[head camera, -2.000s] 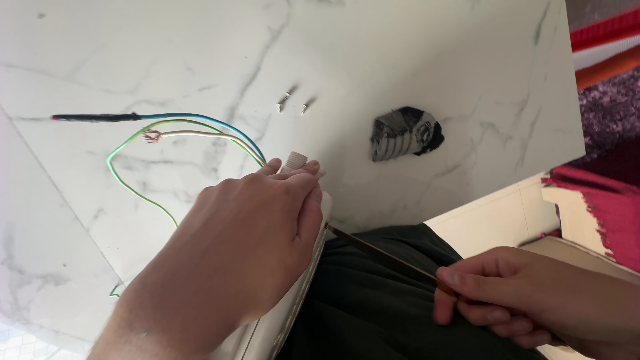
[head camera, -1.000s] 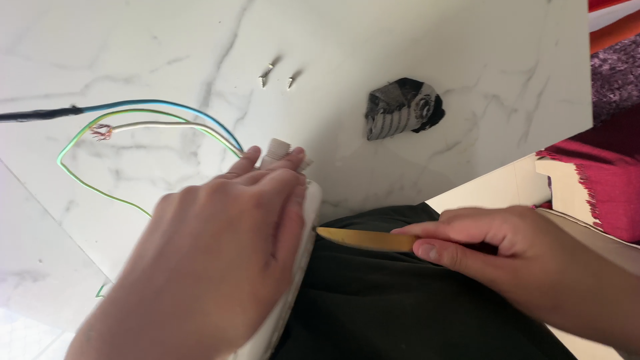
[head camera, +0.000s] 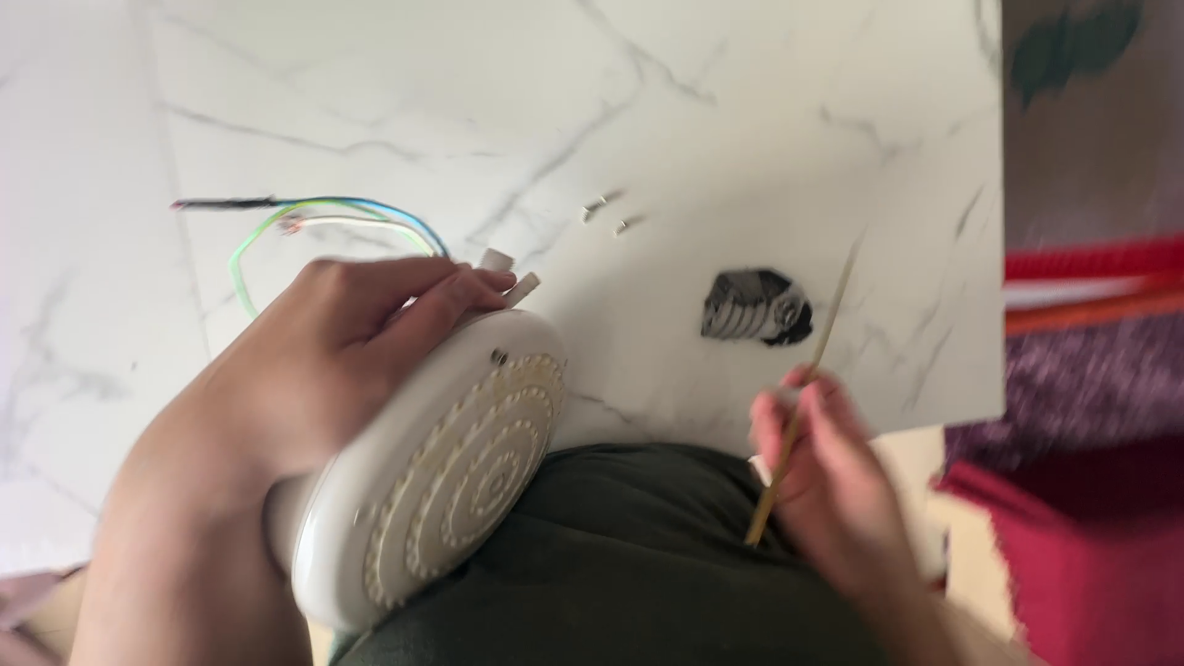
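My left hand (head camera: 370, 342) grips a white electric shower head (head camera: 435, 462) by its back, beside two white stubs. The head is tilted up on edge, its round spray face with rings of small nozzles turned towards the right. A small dark hole or screw shows near its upper rim. Blue, green-yellow and white wires (head camera: 370, 208) come out beyond my fingers; the blue one ends in black tape, the white one in bare copper strands. My right hand (head camera: 823, 453), blurred, holds a thin gold-coloured table knife (head camera: 826, 342) seen edge-on, its tip pointing up and away from the shower head.
Small screws (head camera: 601, 205) lie on the marble-patterned table (head camera: 416, 83). A black and grey ribbed object (head camera: 754, 307) is right of them. My dark-clothed lap (head camera: 629, 555) is below the table edge. Dark red fabric (head camera: 1101, 555) and a purple textured surface (head camera: 1091, 379) are at the right.
The shower head has been tipped so its nozzle face now shows. The knife, earlier with its tip at the shower head's edge, has moved away to the right and turned upward. The view has shifted.
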